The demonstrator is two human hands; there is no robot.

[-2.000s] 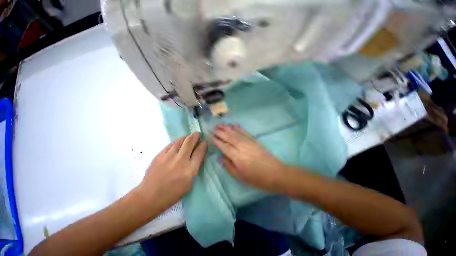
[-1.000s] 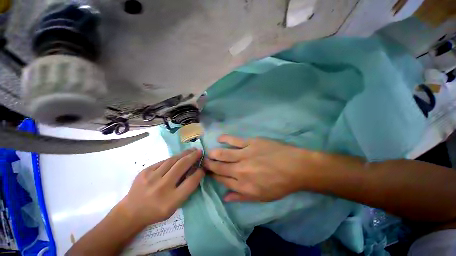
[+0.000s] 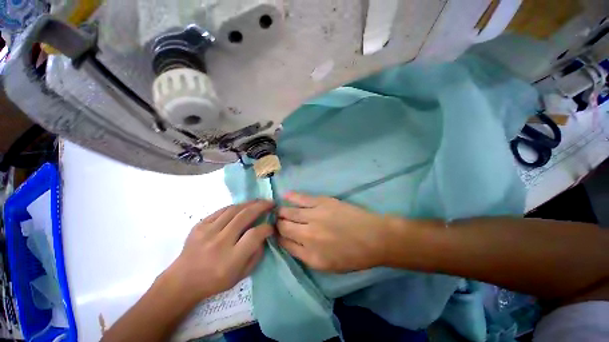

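The pale green fabric (image 3: 374, 147) lies under the sewing machine head (image 3: 320, 40) and hangs over the table's front edge. A narrow seam (image 3: 270, 190) runs from below the small tan block (image 3: 267, 165) toward me, between my hands. My left hand (image 3: 224, 244) lies on the cloth left of the seam, fingertips pressing it. My right hand (image 3: 330, 232) lies on the cloth right of the seam, fingers close to my left fingertips. The needle and presser foot are hidden behind the tan block and head parts.
A blue tray (image 3: 59, 254) with pale pieces stands at the left. Black scissors (image 3: 536, 141) lie at the right, beside the fabric. A ribbed cream knob (image 3: 185, 97) sticks out of the head. Fine printed marks (image 3: 217, 307) run along the table's front edge. More green fabric hangs at lower right.
The view has shifted, so more of the machine head and blue tray shows than at first. Both hands stay on the cloth beside the seam; the right fingers are drawn closer together than one second ago.
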